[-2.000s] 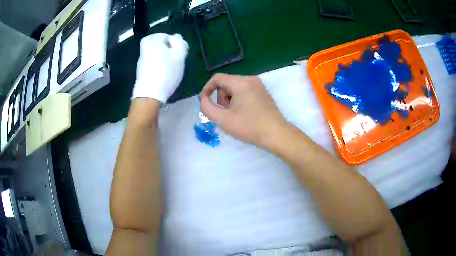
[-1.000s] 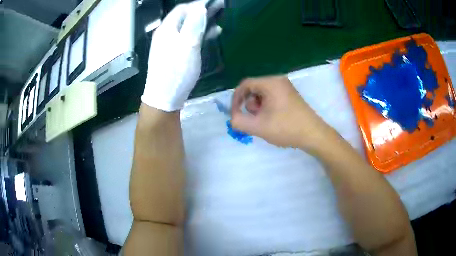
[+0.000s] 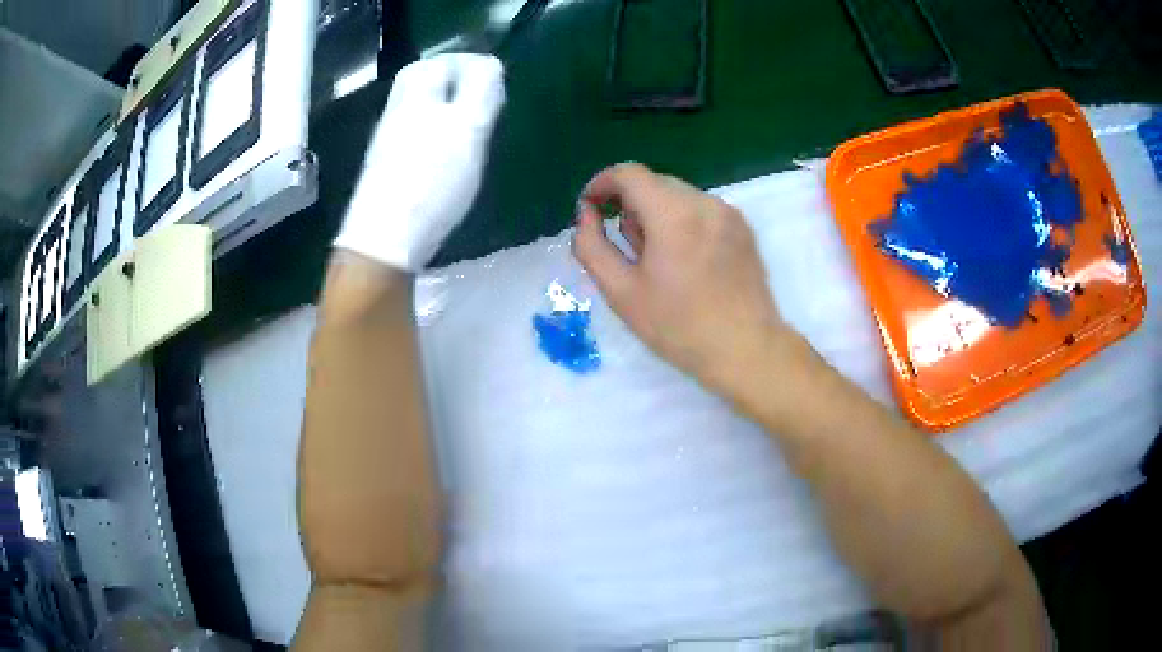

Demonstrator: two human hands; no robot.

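Observation:
My left hand, in a white glove, is over the green belt with its fingers curled; no held item can be made out. My bare right hand is above the foam edge, thumb and forefinger close together; whether a tiny part is pinched is unclear. A little pile of blue parts lies on the white foam left of and below the right fingertips. Dark phone middle frames lie on the belt beyond my hands, one at the top centre, another further right.
An orange tray with a blue parts heap stands on the foam at right. At left, a white loading plate holds a row of dark frames, with a cream end block beside it. The green belt crosses behind.
The view has shifted. My left hand was reaching further over the belt one second ago and is now drawn back. A dark frame now sits nearer the loading plate's right end. Frames on the belt have moved left.

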